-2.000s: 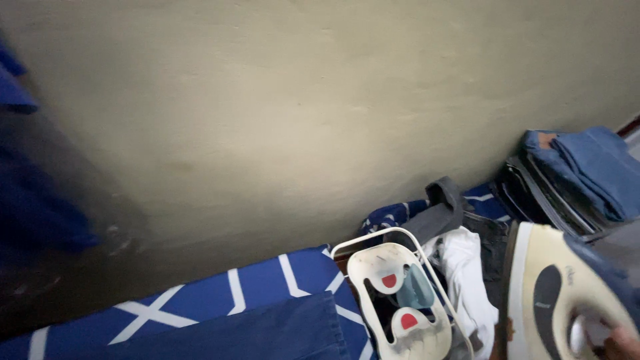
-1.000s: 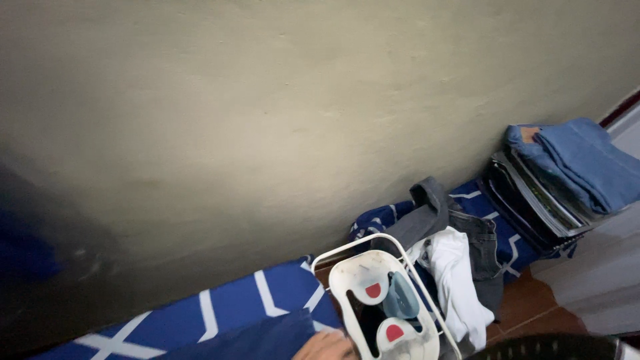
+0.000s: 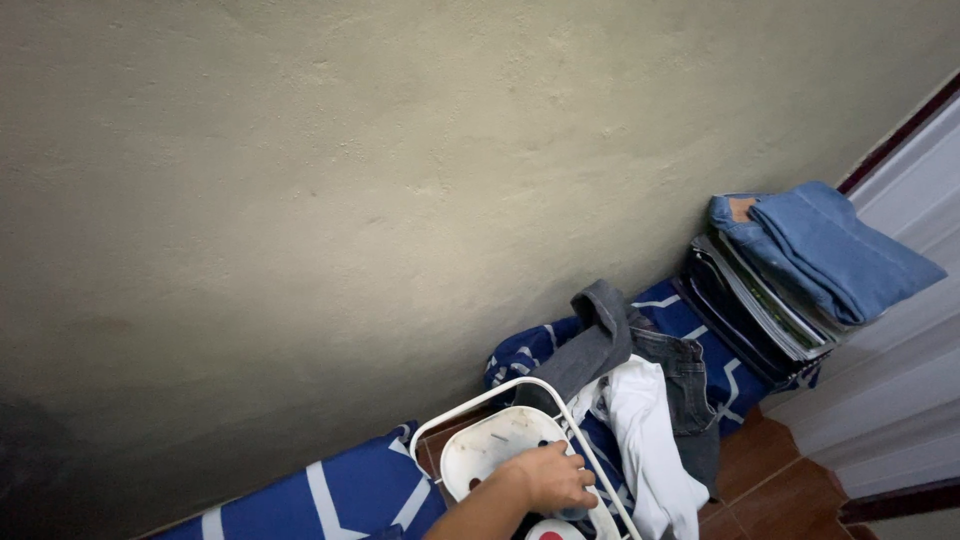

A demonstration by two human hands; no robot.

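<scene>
My left hand [image 3: 551, 480] reaches in from the bottom edge, palm down with bent fingers, over the metal-framed white ironing board rest [image 3: 495, 442]. Beneath the fingers shows a bit of a bluish translucent container [image 3: 574, 514]; whether they grip it cannot be made out. A white part with a red mark [image 3: 553, 534] lies just below. Blue cloth with white lines [image 3: 360, 495] covers the board's surface on the left. My right hand is out of view.
White cloth [image 3: 645, 442] and dark grey jeans [image 3: 675, 375] hang loosely right of the frame. Folded blue jeans [image 3: 832, 247] top a stack of folded clothes [image 3: 757, 307]. A plain wall [image 3: 375, 187] stands behind, a whitish curtain [image 3: 900, 360] at right, brown floor tiles [image 3: 780, 487] below.
The iron seen at the right two seconds ago is out of view. My left hand, at the bottom edge one second ago, has moved up and right over the white rest.
</scene>
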